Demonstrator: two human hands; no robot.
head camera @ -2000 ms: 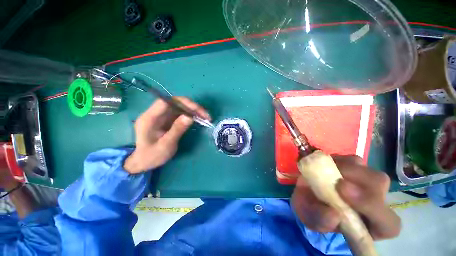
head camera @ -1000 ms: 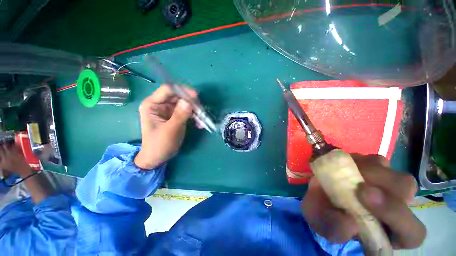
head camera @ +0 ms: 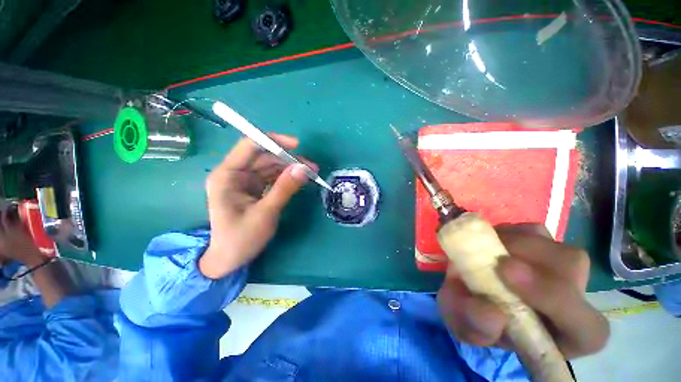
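Observation:
A round black housing (head camera: 347, 200) with a ragged whitish rim sits on the green mat at the centre. My left hand (head camera: 254, 198) holds tweezers (head camera: 250, 130), white in glare, with their tips at the housing's upper left edge. Whether the tips touch or grip a part is too small to tell. My right hand (head camera: 526, 291) holds the soldering iron (head camera: 478, 257) by its cream wrapped handle. Its thin dark tip points up and left, above the mat beside the red pad (head camera: 485, 179), apart from the housing.
A solder spool (head camera: 153, 136) with a green flange stands at the left. A clear hood (head camera: 500, 60) hangs at the upper right. Metal trays stand at the right (head camera: 620, 201) and far left (head camera: 73, 198). Dark housings (head camera: 270, 25) lie beyond the red line. Another person's hand shows at far left.
The tweezers have tilted and now look white, with their tips at the housing. The iron stays beside it over the red pad. The whole view has shifted slightly.

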